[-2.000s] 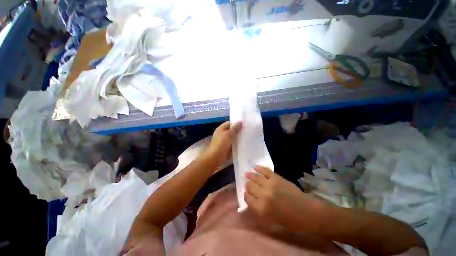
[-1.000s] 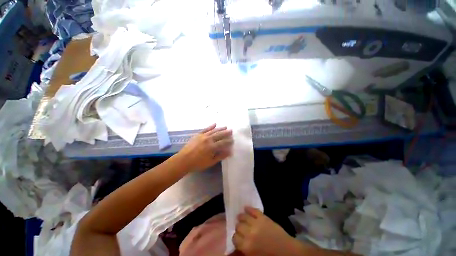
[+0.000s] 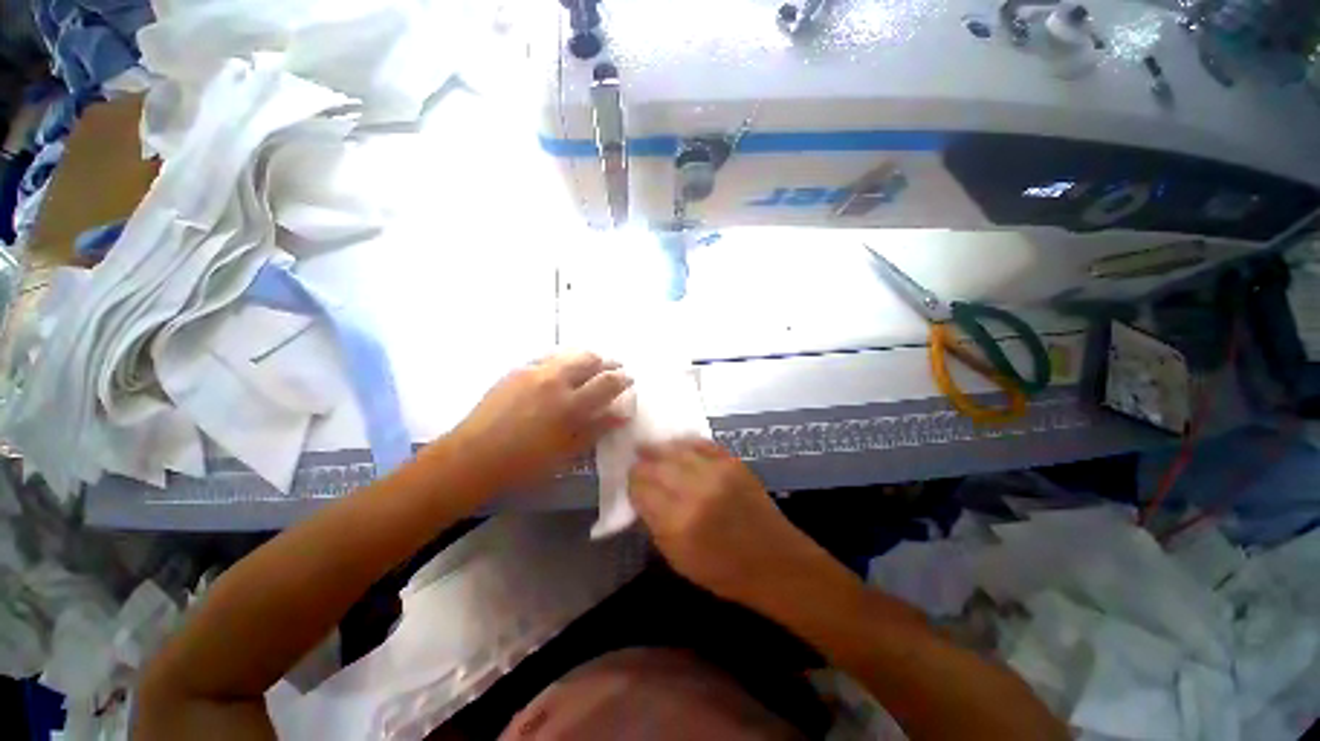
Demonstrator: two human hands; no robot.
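A white folded cloth strip (image 3: 660,405) runs from the glare under the machine head over the table's front edge. My left hand (image 3: 557,413) lies on the strip's left side on the table, fingers bent over its edge. My right hand (image 3: 702,507) pinches the strip's near part at the table edge, and a short end hangs below. The white sewing machine (image 3: 825,181) has a blue stripe and a dark panel. The needle area is washed out by bright light, so the strip's far end cannot be made out.
Fanned white pieces (image 3: 217,275) and a pale blue strip (image 3: 365,379) lie at left, near brown cardboard (image 3: 90,177). Scissors (image 3: 955,330) and a small card-like box (image 3: 1147,379) lie at right. Layered white cloth (image 3: 485,615) hangs below the table edge; white heaps (image 3: 1100,615) lie lower right.
The strip has moved away from me towards the machine, leaving a shorter end hanging. My right hand has moved up to the table edge, near my left hand. The view has shifted, showing more machine.
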